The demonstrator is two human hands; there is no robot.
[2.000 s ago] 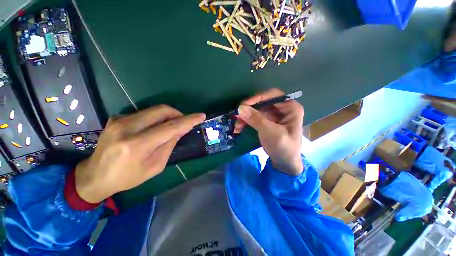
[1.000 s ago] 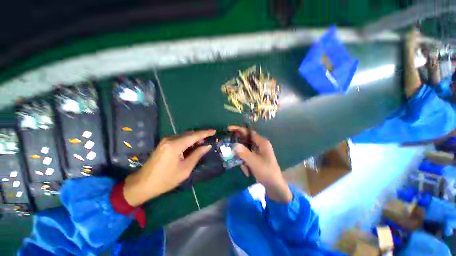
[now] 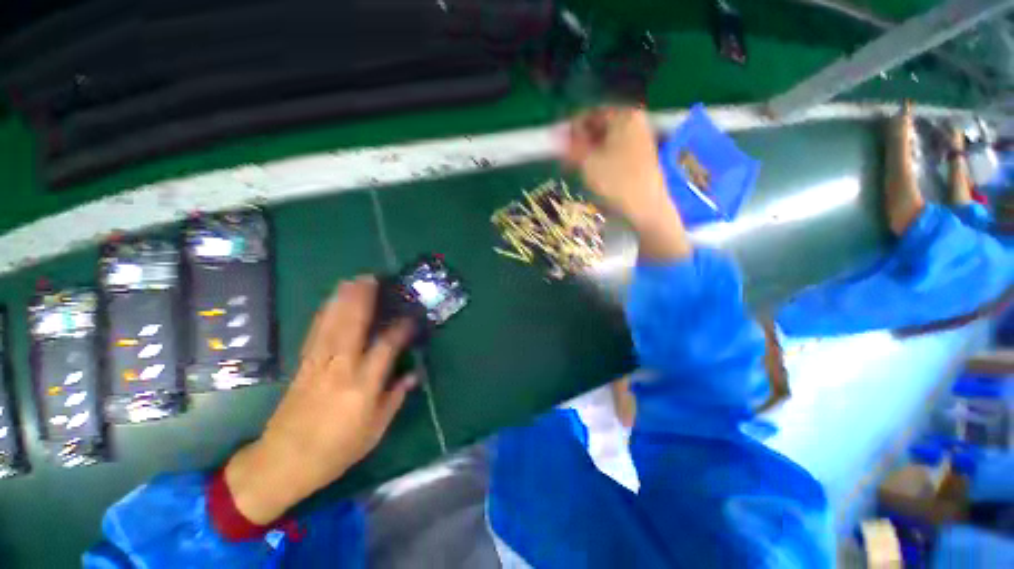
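My left hand (image 3: 334, 383) holds the lower part of a black phone housing over the bench. The housing's mainboard end (image 3: 436, 289), with a bright silvery square, sticks out to the right of my fingers. My right hand (image 3: 617, 156) is stretched forward over the white edge rail, beyond the flex-part pile. It is blurred, and I cannot tell whether it holds anything; a blurred dark shape lies just beyond its fingers. The pile of cream flex parts (image 3: 549, 228) lies on the green bench, between my two hands.
Several open phone housings (image 3: 231, 300) stand in a row at left. A blue parts bin (image 3: 712, 167) is right of my right hand. The white edge rail (image 3: 445, 156) runs across the back, with long black shapes (image 3: 278, 83) beyond. Another person's blue sleeve (image 3: 923, 272) and forearm are at right.
My right hand has left the phone housing and moved forward past the pile. My left hand and the housing have shifted left. The view has moved, showing more of the area beyond the rail.
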